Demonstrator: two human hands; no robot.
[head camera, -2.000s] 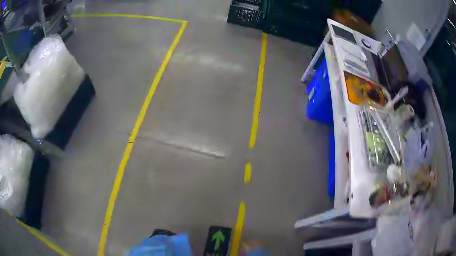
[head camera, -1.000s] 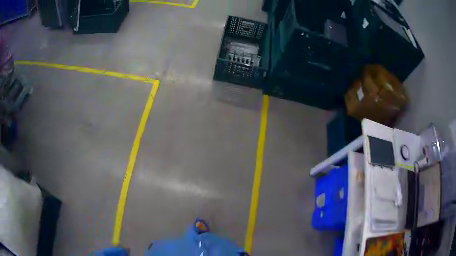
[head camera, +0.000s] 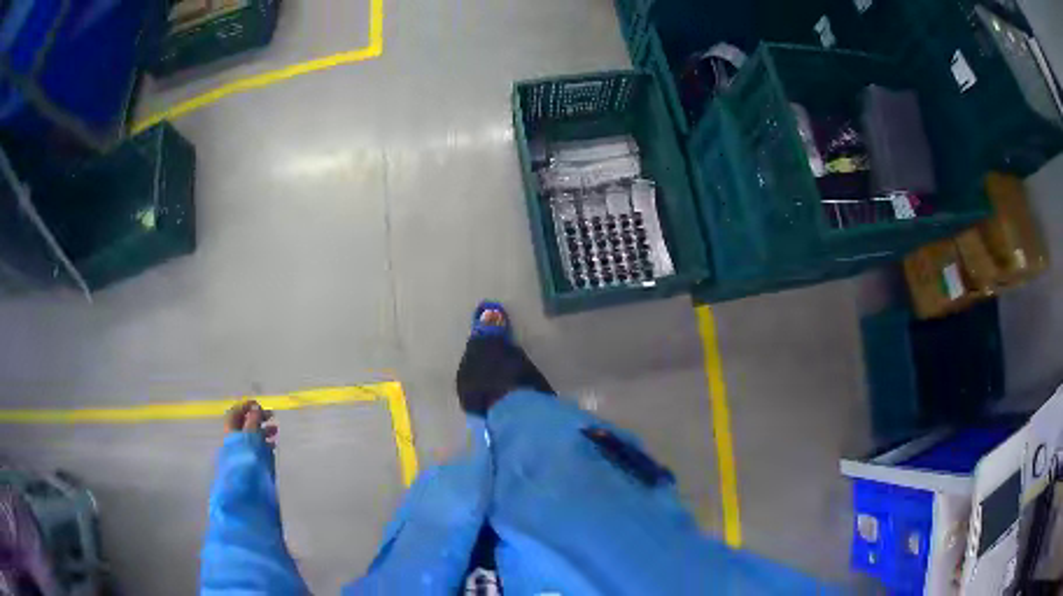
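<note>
My left hand (head camera: 251, 417) is at the left of the view, over the floor near a yellow line. It is small and slightly blurred, looks empty, and its fingers are a little apart. My right hand is not in view. On the floor ahead, a dark green crate (head camera: 688, 250) holds clear plastic trays (head camera: 592, 163). The nearer tray shows rows of small dark round spots (head camera: 609, 250); what they are is too small to tell. No hand touches the crate.
Larger green crates (head camera: 769, 250) stand against its right side, one holding a grey block (head camera: 898, 140). Cardboard boxes (head camera: 933, 279), a blue bin (head camera: 892, 524) and a white table (head camera: 898, 472) are at right. Green crates (head camera: 163, 192) stand at left. My foot (head camera: 492, 317) is below the crate.
The view has moved forward to the green crates, which now look larger and nearer. The white table has slid to the lower right corner. My left hand has come into view.
</note>
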